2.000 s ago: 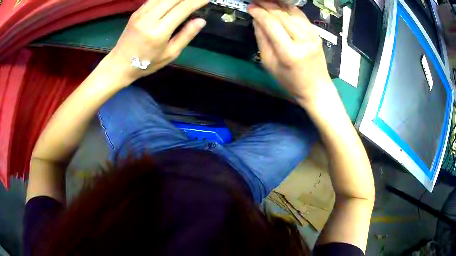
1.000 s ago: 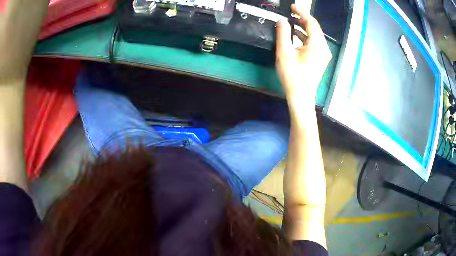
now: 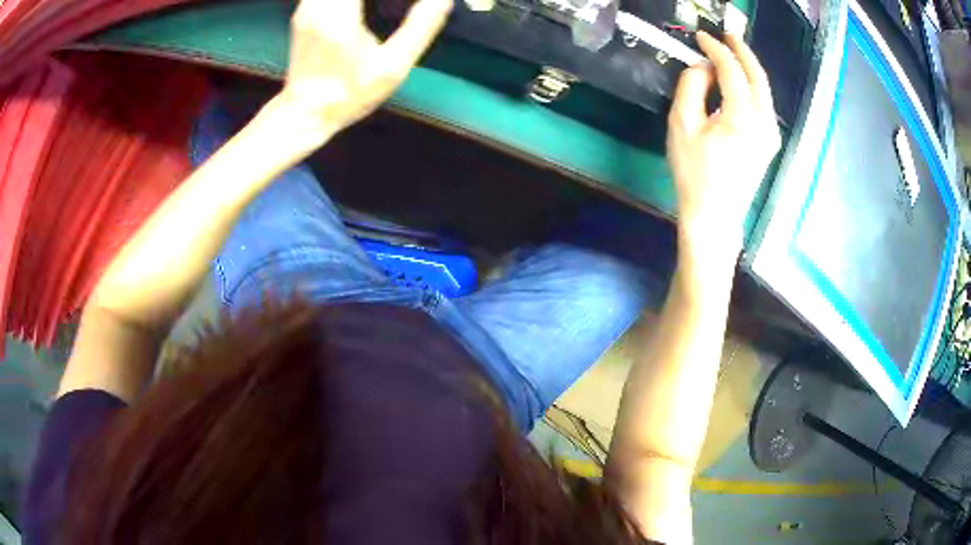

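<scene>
The black test fixture (image 3: 522, 48) lies on the green bench at the top edge, with a metal latch (image 3: 550, 84) on its front. A clear acrylic block (image 3: 594, 23) stands on it. A white strip (image 3: 662, 39) lies right of the block. My right hand (image 3: 726, 133) is at the strip's right end, thumb and fingers curled close around it; whether they grip it is unclear. My left hand (image 3: 346, 66) is over the fixture's left part, thumb spread. Its fingers are cut off by the top edge, so what they hold is hidden.
Red trays (image 3: 96, 21) are stacked at the upper left, with more red sheets (image 3: 101, 202) below. A framed panel (image 3: 825, 303) with a blue inner border stands at the right, a small white strip (image 3: 906, 165) on its grey surface. The green bench edge (image 3: 479, 112) runs before my legs.
My left hand has come from the far left, over the trays, back to the fixture's left part. My right hand stays by the strip's right end. The view has shifted, moving the fixture rightward.
</scene>
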